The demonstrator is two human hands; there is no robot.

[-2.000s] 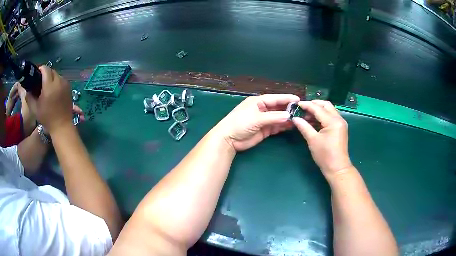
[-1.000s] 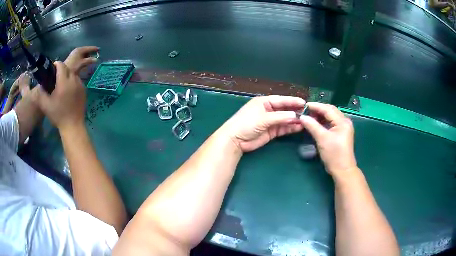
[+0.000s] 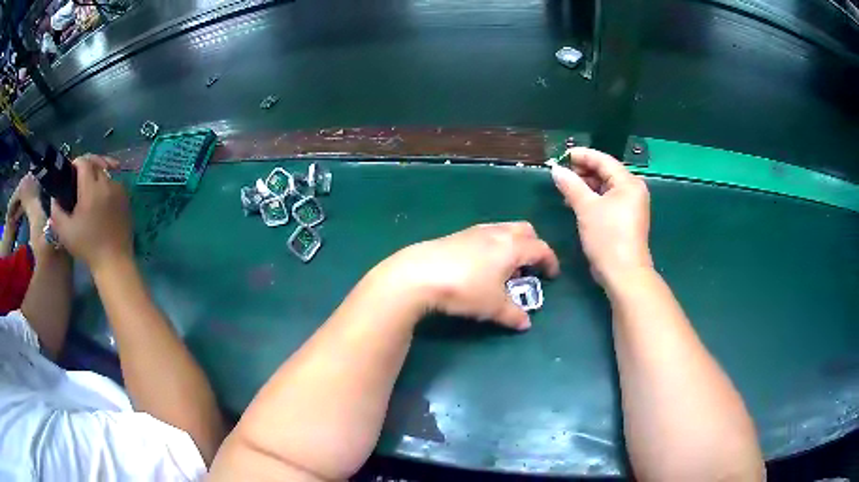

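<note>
My left hand (image 3: 480, 275) is low over the green bench top, its fingers curved around a clear, silvery square housing (image 3: 525, 294). The housing seems to lie on the bench between thumb and fingers; whether they grip it is not clear. My right hand (image 3: 607, 207) is farther forward, near the bench's back edge, and pinches a tiny green piece, perhaps a circuit board (image 3: 562, 160), between thumb and forefinger. A loose pile of square housings (image 3: 274, 209) lies on the bench left of my hands.
A dark conveyor belt (image 3: 424, 80) runs beyond the brown edge strip, with small units spaced on it. A green post (image 3: 617, 85) stands at the edge. At left are a green grid-like basket (image 3: 176, 160), dark specks, and a neighbour's hand holding a black driver (image 3: 58, 179).
My hands have moved apart: the left came down and back to the housing, the right moved forward with the green piece. The view has shifted; the neighbour's hands moved.
</note>
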